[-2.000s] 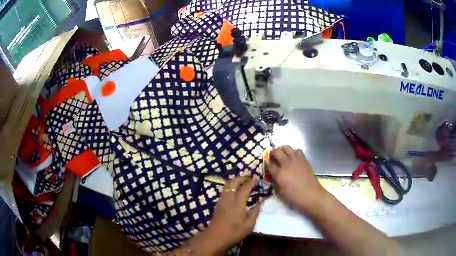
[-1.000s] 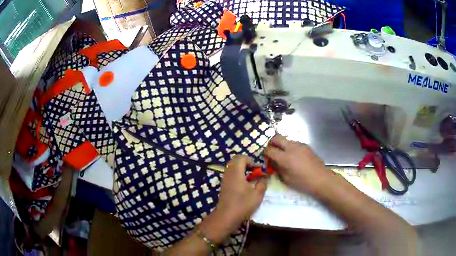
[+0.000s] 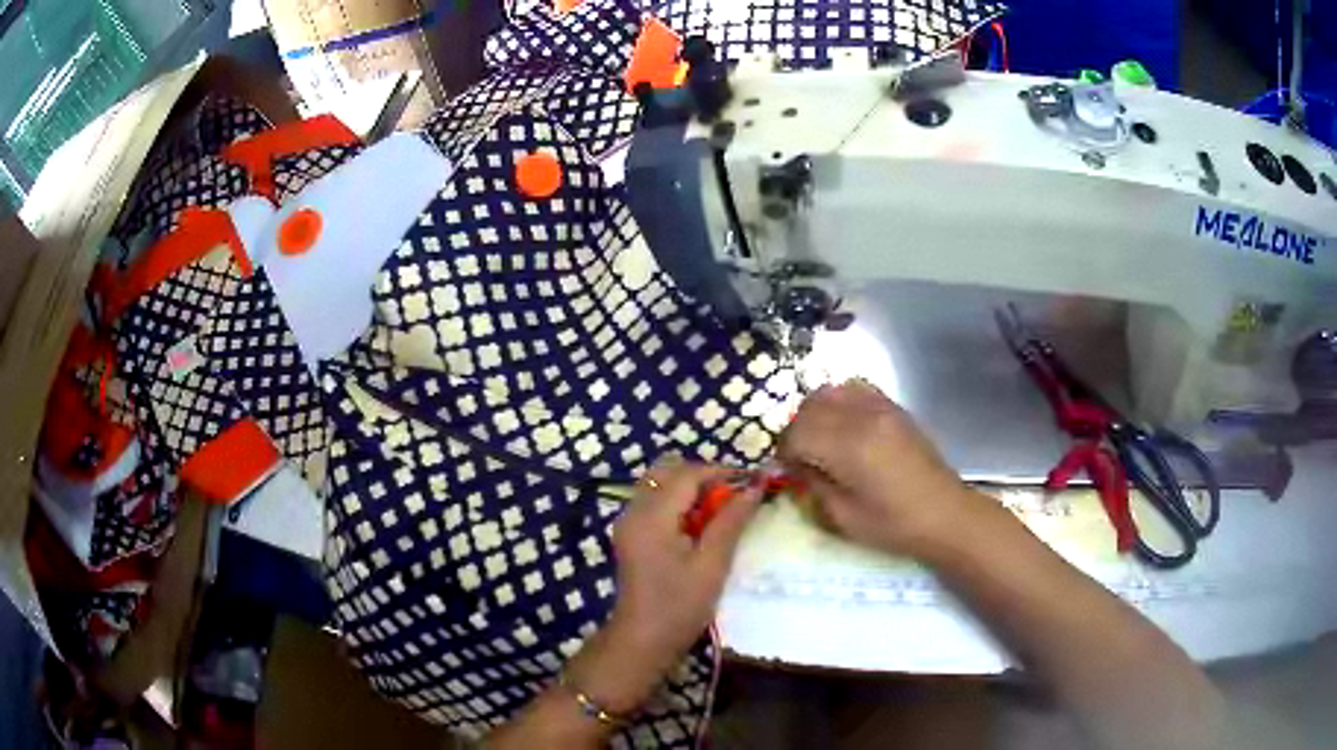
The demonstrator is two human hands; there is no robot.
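Note:
A dark printed fabric panel [image 3: 499, 425] with a cream clover pattern lies left of the sewing machine [image 3: 968, 191], its right edge near the needle area. My left hand [image 3: 679, 539], with a ring and a bracelet, pinches a small orange strip [image 3: 713, 506] at the panel's right edge. My right hand [image 3: 865, 466] grips the same edge just in front of the presser foot [image 3: 799, 311]. Its fingertips are close to those of my left hand. The fingers hide most of the strip and edge.
Red-handled snips and dark-looped scissors [image 3: 1158, 491] lie under the machine arm. An open cardboard box [image 3: 110, 161] at left holds orange-bordered panels [image 3: 191, 352]. A white piece with an orange dot [image 3: 334, 271] overlaps them. More printed fabric [image 3: 821, 30] lies behind the machine head.
My left hand has come up and left from the fabric edge and now pinches the orange strip, drawn slightly leftward. My right hand stays near the needle. The camera view has shifted slightly.

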